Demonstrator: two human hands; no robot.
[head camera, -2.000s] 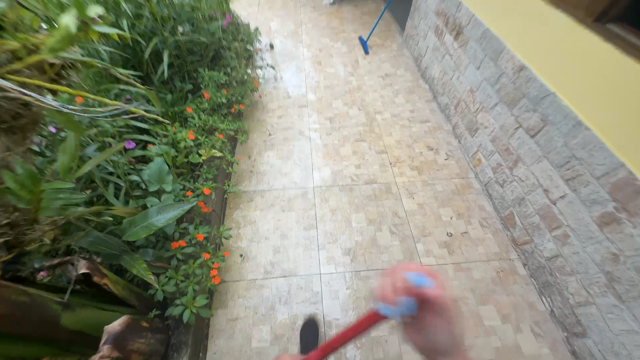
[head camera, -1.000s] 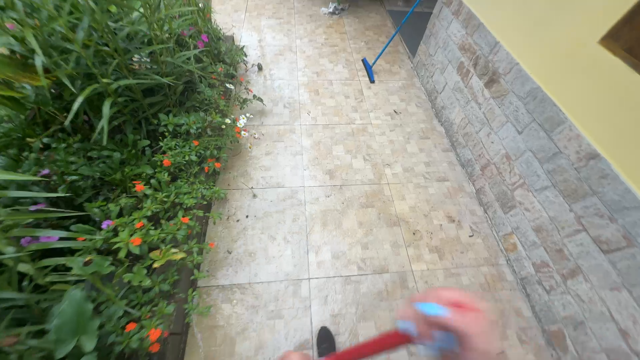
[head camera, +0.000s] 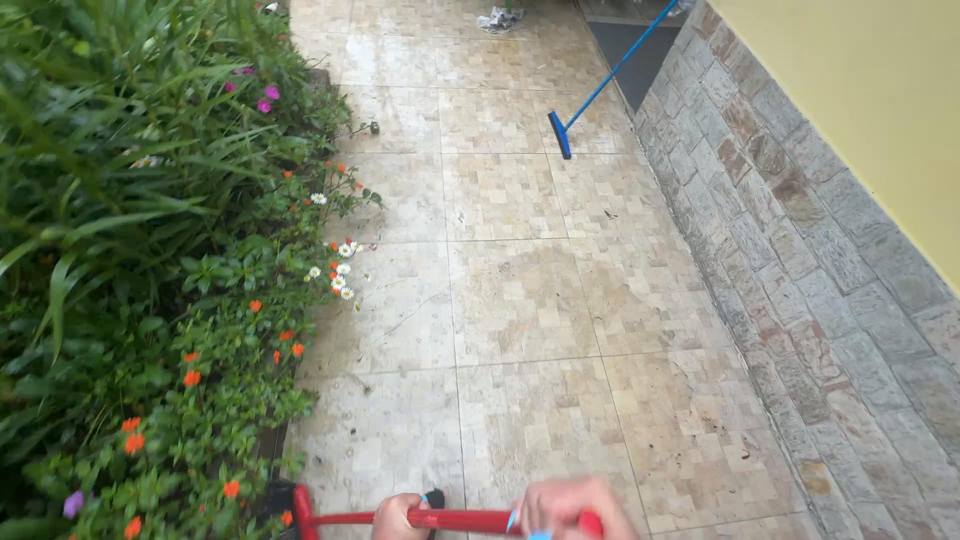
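Both hands grip one red handle (head camera: 465, 519) at the bottom of the head view. My left hand (head camera: 399, 517) is closed around its middle, and my right hand (head camera: 574, 510), blurred, is closed near its right end. The handle runs left to a red head with dark bristles (head camera: 279, 510), which lies at the edge of the flower bed; it looks like a broom, partly cut off by the frame. A dark shoe tip (head camera: 435, 498) shows just behind my left hand. Under all this lies the tiled walkway (head camera: 517, 300), with scattered dark debris.
A blue floor squeegee (head camera: 559, 136) leans with its head on the tiles, near a dark doorway mat (head camera: 626, 56). Flowering plants (head camera: 247, 300) overhang the left side. A stone-clad wall (head camera: 810, 247) borders the right. A crumpled cloth (head camera: 500, 20) lies at the far end.
The view has moved forward along the walkway. My left hand and the broom's head now show at the lower left; my right hand still holds the handle.
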